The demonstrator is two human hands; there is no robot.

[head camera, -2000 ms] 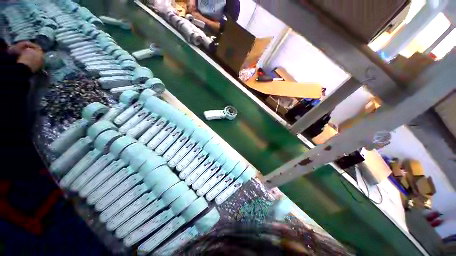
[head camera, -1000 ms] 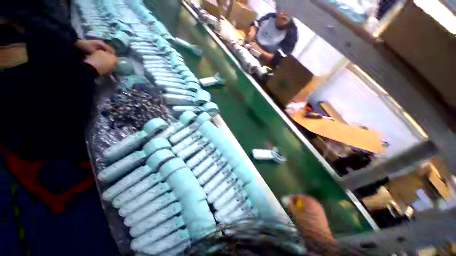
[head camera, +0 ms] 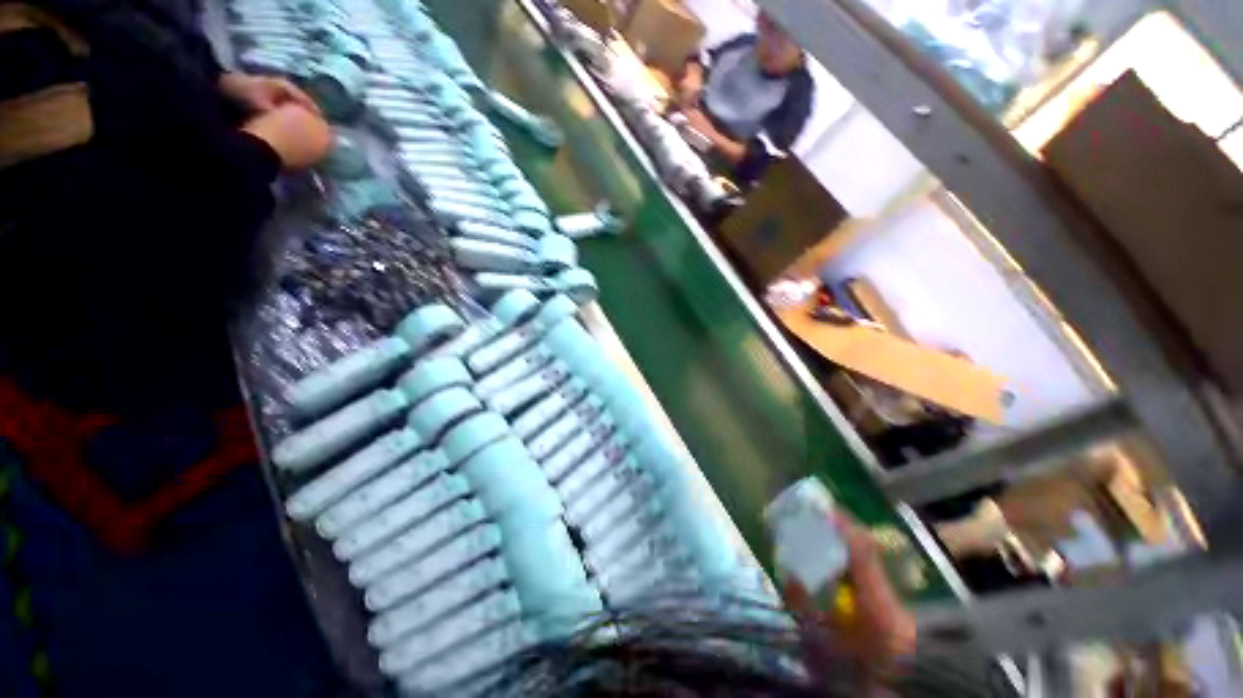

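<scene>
My right hand [head camera: 872, 620], blurred and cut off by the bottom edge, is raised in front of the green belt. Its fingers are closed around a pale object [head camera: 807, 535], with a small yellow part showing at the fingers; blur hides what it is. My left hand is not in view. Mint handheld fans [head camera: 423, 525] lie in two long overlapping rows on the bench, handles towards the lower left in the nearer row.
Dark and metallic small parts [head camera: 368, 273] lie in a pile on crinkled film [head camera: 273, 334]. A neighbour's hands [head camera: 286, 123] work at upper left. The green belt [head camera: 682, 327] carries single fans. Another person [head camera: 750, 96] sits beyond it. Metal posts and cardboard boxes stand right. Dark hair covers the bottom edge.
The camera view has swung, shifting the fan rows rightward. My right hand has come into view at lower right, and the pale object now shows larger in it. A fan on the belt is no longer seen.
</scene>
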